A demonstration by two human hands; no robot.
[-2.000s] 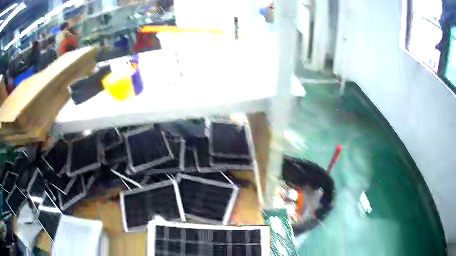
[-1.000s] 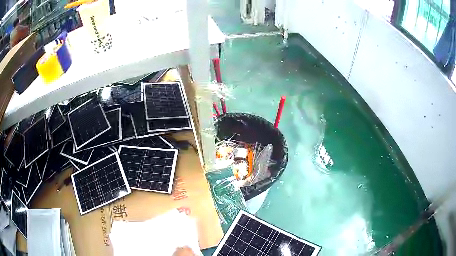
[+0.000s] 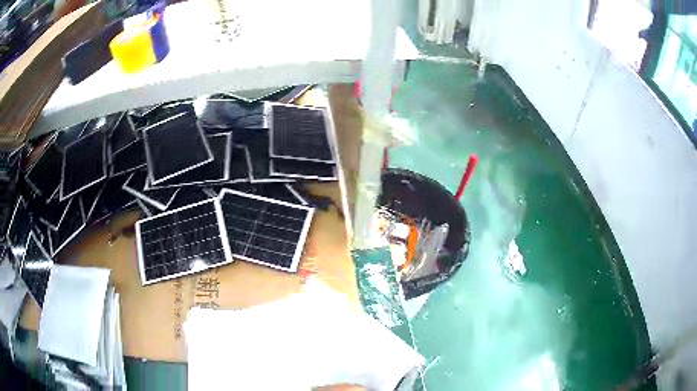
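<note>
A bright white sheet (image 3: 283, 344) lies at the bottom middle, over the cardboard cover's front part and reaching right past the bench edge. A small piece of a hand shows on it at the bottom edge; I cannot tell which hand, or its grip. No other hand is seen. Two solar panels, the left one (image 3: 183, 240) and the right one (image 3: 265, 229), lie face up on the brown cardboard cover (image 3: 160, 305). More panels (image 3: 177, 147) lie heaped behind them. A stack of white sheets or sleeves (image 3: 75, 313) stands at the front left.
A white shelf (image 3: 252, 46) crosses above the heap, with yellow tape (image 3: 134, 50), a dark item and brown cardboard sheets (image 3: 46, 57) at its left. A white post (image 3: 374, 114) stands at the bench's right edge. A black-lined bin (image 3: 451, 248) with litter stands on the green floor.
The panel at the lower right has gone from view. The white sheet shows larger and reaches further right. The view has shifted, so bench and bin appear further right than one second ago.
</note>
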